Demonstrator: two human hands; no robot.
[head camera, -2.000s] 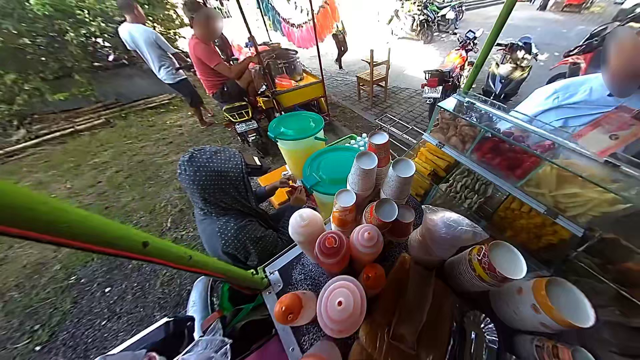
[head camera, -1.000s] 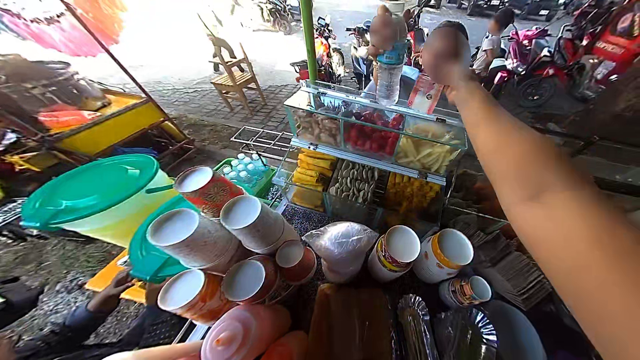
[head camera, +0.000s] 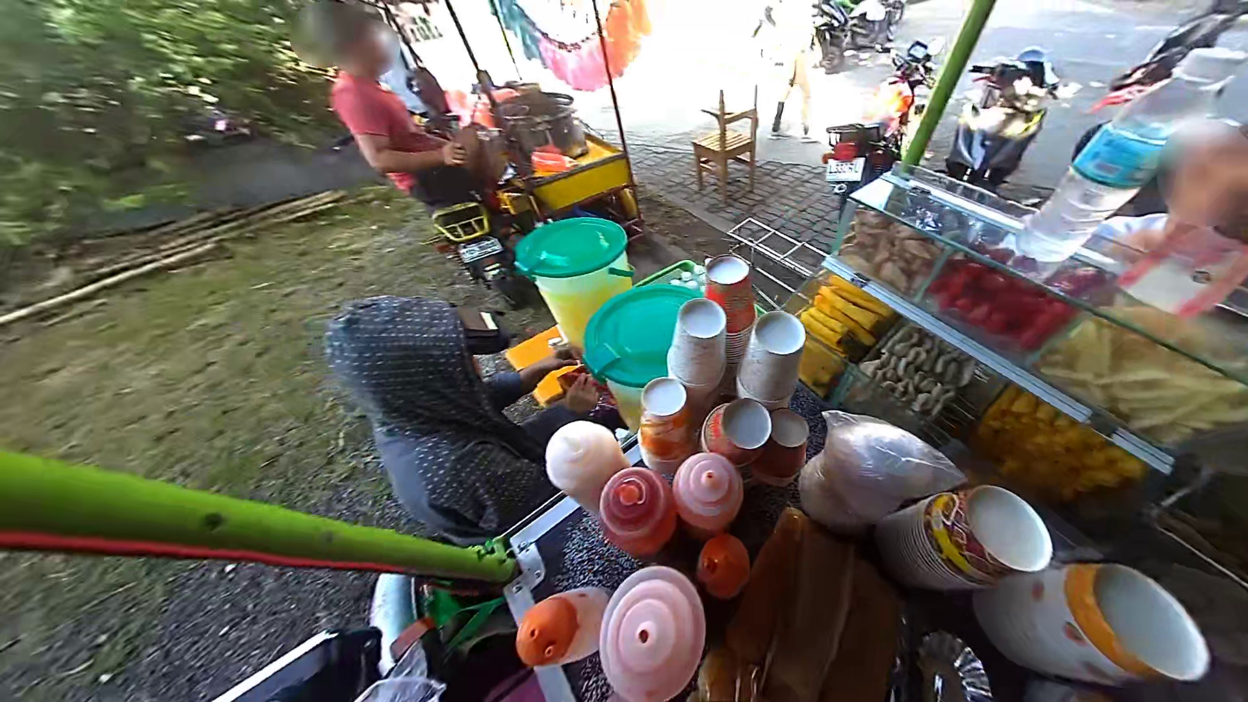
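Neither of my hands can be made out. Stacked paper cups (head camera: 697, 341) stand beside green-lidded buckets (head camera: 639, 331). Squeeze bottles (head camera: 636, 509) with pink, red and white tops cluster at the counter's near left, and a knotted plastic bag (head camera: 873, 468) lies right of the cups. Two wider cup stacks (head camera: 960, 536) lean at the lower right. The glass display case (head camera: 994, 312) holds several kinds of food, some on skewers. A clear bottle with a blue label (head camera: 1097, 166) is tilted over the case, near a blurred shape at the right edge; what holds it is unclear.
A person in a dotted hood (head camera: 419, 409) sits left of the counter, hands near yellow objects. A green pole (head camera: 244, 526) crosses the lower left. Beyond are a person in a red shirt (head camera: 385, 127) by a yellow cart (head camera: 585, 175), a wooden chair (head camera: 726, 146) and parked motorcycles (head camera: 999, 117).
The view has swung left since one second ago. My right arm, then stretched over the display case, is out of view. The clear bottle was not seen in the earliest frame.
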